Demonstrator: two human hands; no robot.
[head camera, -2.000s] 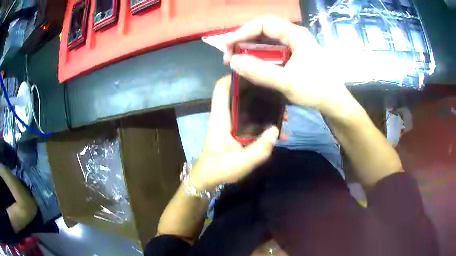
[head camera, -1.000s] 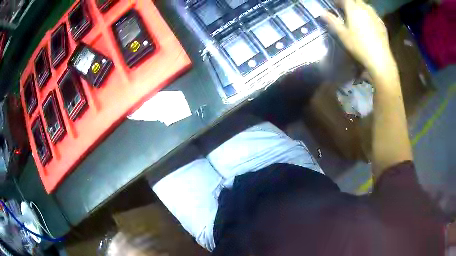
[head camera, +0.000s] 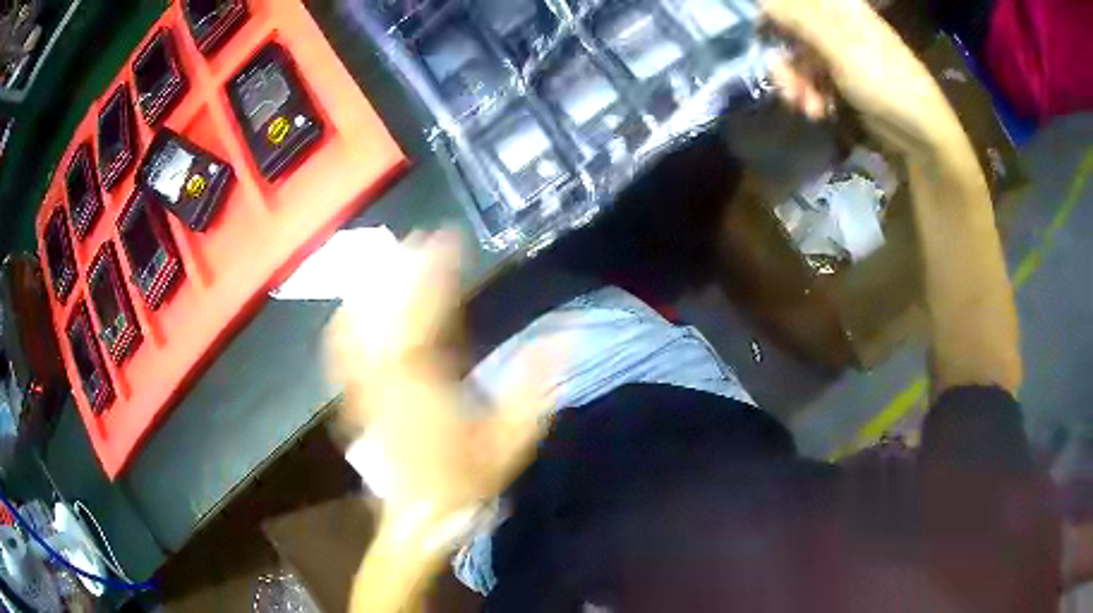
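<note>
My left hand is heavily blurred over the mat's front edge, beside a loose white paper slip; its fingers cannot be made out. My right hand is at the top right, fingers bent down at the right end of the clear blister tray; whether they hold anything cannot be told. The red turnover tray holds two rows of dark phones. One phone with a yellow mark lies askew; another yellow-marked phone lies to its right.
An open brown carton with crumpled white and clear waste stands below the bench at right. Another carton is at lower left. A blue cable runs at far left. A dark red shape is at top right.
The view has swung right from the phone held in both hands. My left hand has risen into view at the bench edge. My right hand's fingers have bent downward at the blister tray.
</note>
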